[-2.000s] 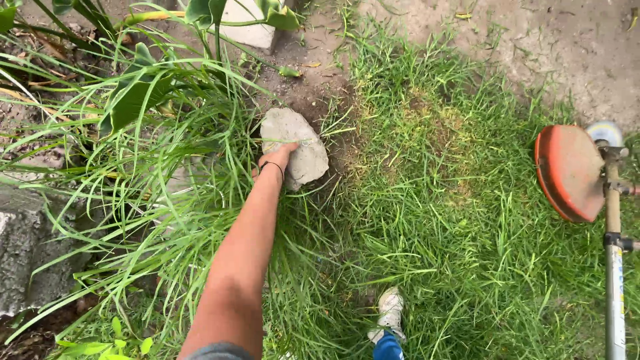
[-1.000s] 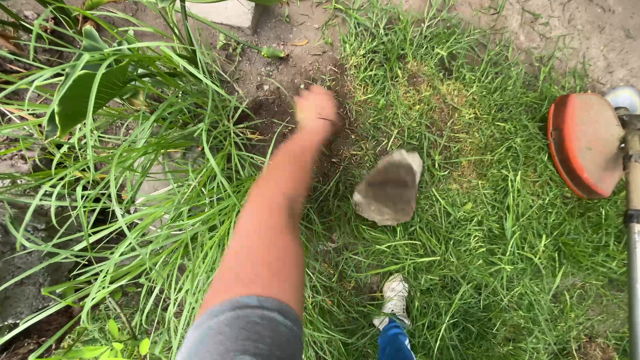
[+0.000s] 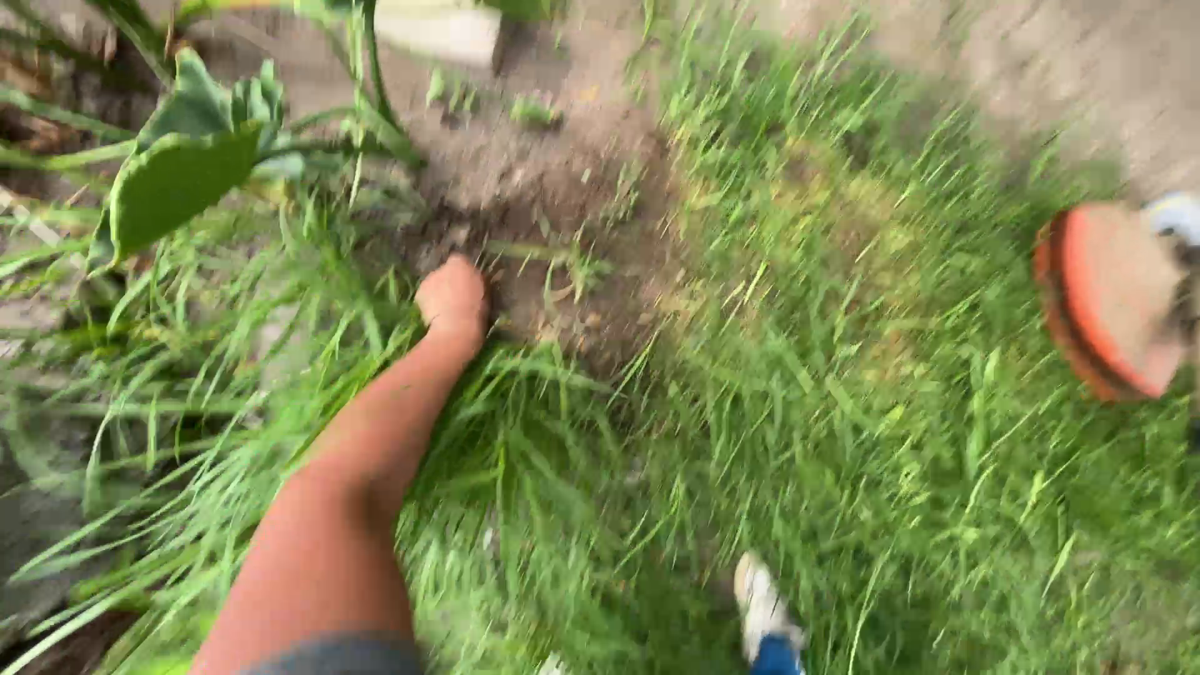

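Observation:
My left hand (image 3: 454, 295) reaches down at the edge of the long grass clump (image 3: 309, 356), over bare soil (image 3: 581, 216). Blur and the angle hide its fingertips, so whether it grips any blades or soil cannot be told. A leafy plant with a broad green leaf (image 3: 178, 192) grows up and to the left of the hand. Loose green blades lie on the soil just right of it. My right hand is out of view.
At the right edge is a string trimmer's orange guard (image 3: 1111, 305) over the lawn grass (image 3: 891, 422). A pale block (image 3: 441, 33) lies at the top. A shoe (image 3: 764, 605) stands in the grass at the bottom.
Two seconds ago my left hand was on a flat grey stone; one second ago the stone was apart from it, to the right. The stone is now out of sight and the hand is by the grass clump.

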